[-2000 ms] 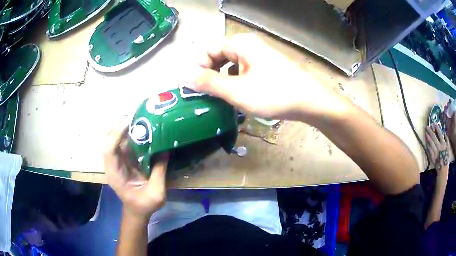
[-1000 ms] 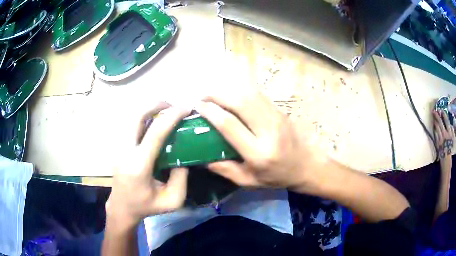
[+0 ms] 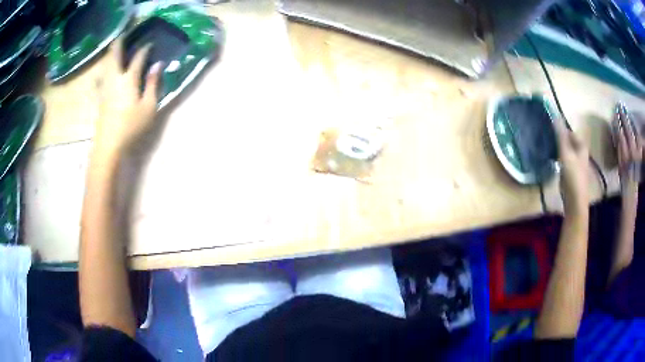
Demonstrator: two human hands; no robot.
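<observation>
A green car-shaped housing (image 3: 187, 42) lies at the upper left with its dark recess facing up. My left hand (image 3: 133, 102) reaches over it from below, with fingers apart over the recess; no firm grip shows. A second green housing (image 3: 503, 134) is at the right, its dark open side facing up. My right hand (image 3: 574, 159) holds it by its right rim. The fingers are partly hidden and blurred. A small whitish oval dish (image 3: 357, 146) sits on a brownish square pad (image 3: 331, 157) near mid-bench.
More green housings lie at the left, one at the top left (image 3: 60, 56) and one at the left edge (image 3: 15, 131). A cardboard box (image 3: 396, 35) stands at the back. A dark cable (image 3: 550, 78) crosses the right side. Another person's hand (image 3: 626, 145) is at the right edge. A red stool-like object (image 3: 498, 272) is below.
Both hands held one housing at the front centre. Now they are wide apart: my left hand at a housing upper left, my right with a housing at the right. The dish and pad are uncovered.
</observation>
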